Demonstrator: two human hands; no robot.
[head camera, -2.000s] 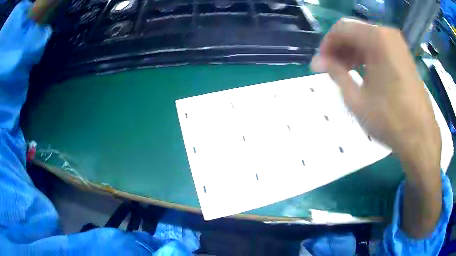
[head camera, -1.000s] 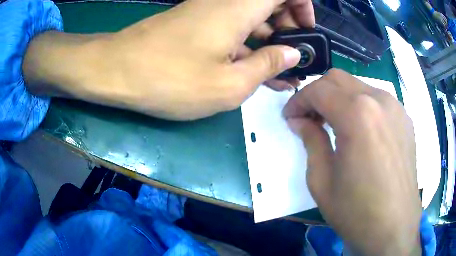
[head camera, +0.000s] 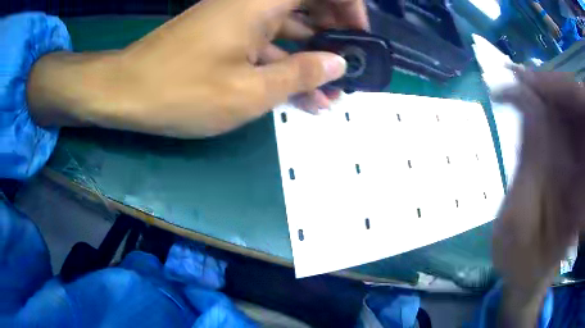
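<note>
My left hand (head camera: 211, 70) holds a black watch body (head camera: 378, 64) by its edges, with the round sensor window facing up and the thumb beside it. The watch is above the top edge of a white sticker sheet (head camera: 391, 186). The sheet lies flat and bears spaced rows of small black pill-shaped stickers. My right hand (head camera: 545, 166) is blurred at the right, over the sheet's right side and the white sheets beyond. Whether its fingertips hold anything cannot be told.
A green mat-topped table (head camera: 192, 186) has a curved-looking front edge. A black parts tray (head camera: 423, 38) stands behind the watch. More white sheets (head camera: 497, 77) lie at the right. Blue-clad legs show below the table edge.
My right hand has moved right, away from the watch, uncovering the sticker sheet. My left hand still holds the watch, which now shows slightly further left in the view.
</note>
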